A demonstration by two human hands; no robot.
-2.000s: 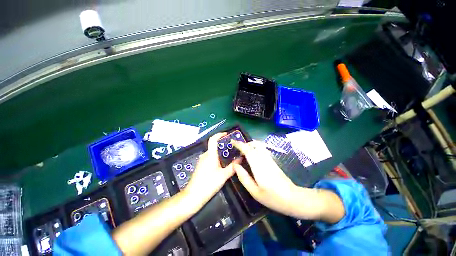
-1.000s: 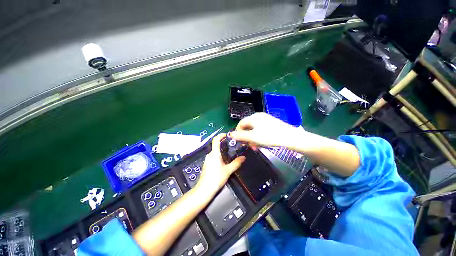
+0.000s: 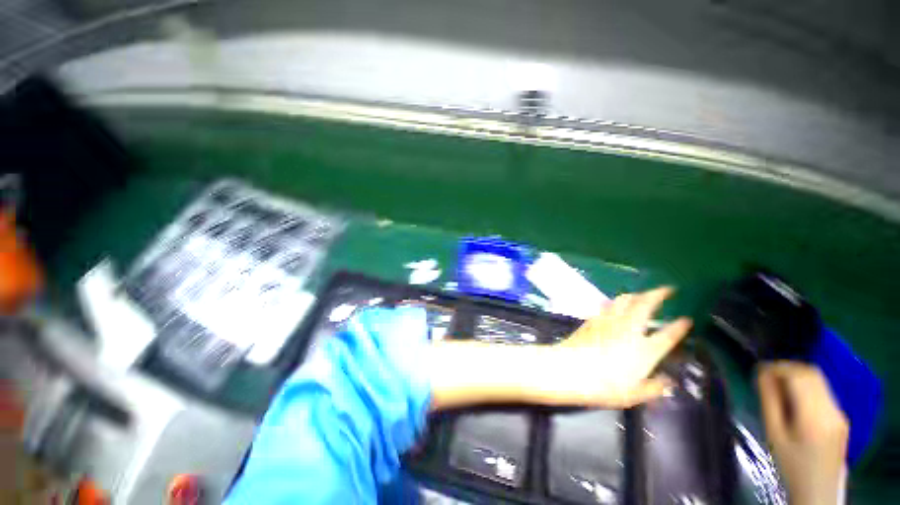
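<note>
The frame is blurred. The black phone tray lies in front of me, with dark phone housings in its slots. My left hand is over the tray's right part, fingers spread, with nothing seen in it. My left forearm and blue sleeve cover part of the tray. A dark phone housing lies in the rightmost slot, below my left hand. My right hand is at the far right, in front of the bins, fingers bent; whether it holds anything cannot be told.
The black small-parts bin and blue bin stand at right. The blue dish and white card lie behind the tray. The blister tray is at left, with a white bar beside it. A machine with a red button is lower left.
The view has swung left, showing the blister tray and machine. My hands have parted: the left has let go of the phone housing and opened; the right has moved away towards the bins.
</note>
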